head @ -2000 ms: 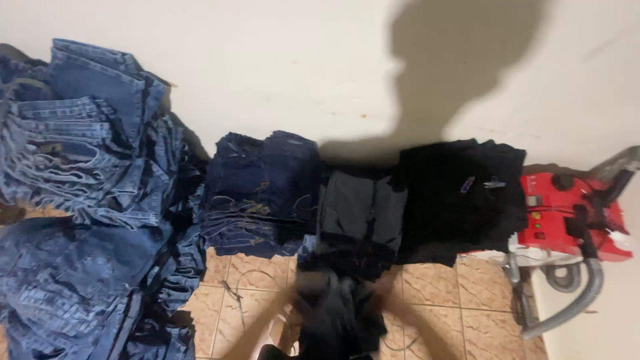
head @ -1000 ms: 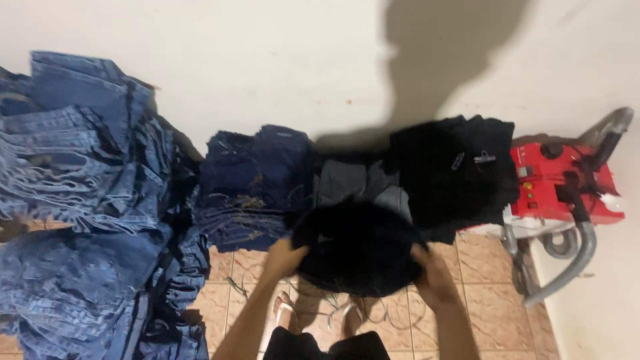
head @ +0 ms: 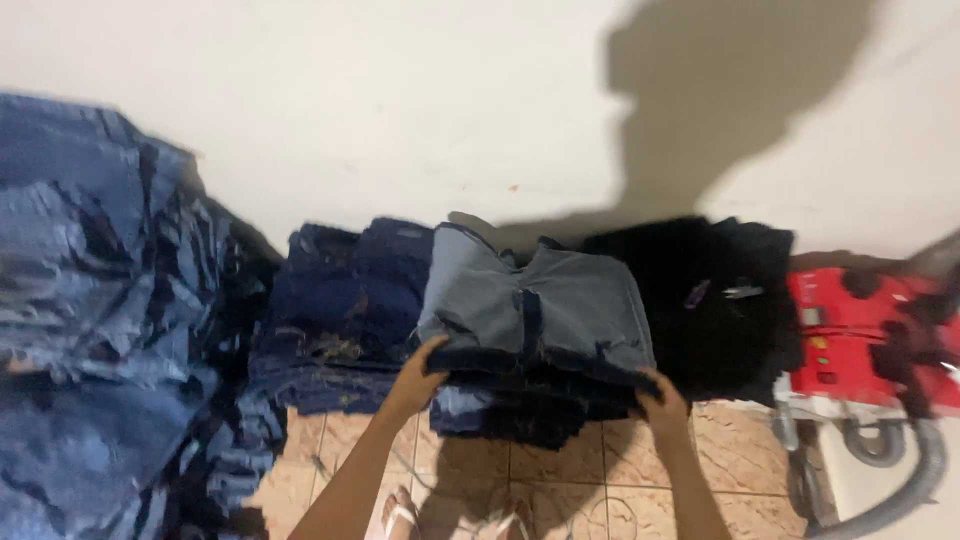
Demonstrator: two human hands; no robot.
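Note:
A denim garment (head: 577, 300), grey-blue inside with a dark waistband, is spread over the middle stack in the head view. My left hand (head: 420, 379) grips its near left corner, and my right hand (head: 660, 401) grips the near right corner. Beneath it lie dark folded garments (head: 510, 427). Left of my hands stands a stack of folded navy jeans (head: 345, 300); on the right is a stack of black garments (head: 720, 322) with small tags or metal pieces on top.
Large piles of blue jeans (head: 82, 240) fill the left side. A red machine (head: 847, 337) with a grey hose (head: 919, 480) stands at the right. Behind the stacks rises a pale wall (head: 337, 97). Thin cords lie on the tiled floor (head: 735, 457) near the person's feet.
The dark bundle held in front of the middle stack a second ago is no longer seen bunched; the hands now hold a spread garment with its grey-blue inside showing over that stack.

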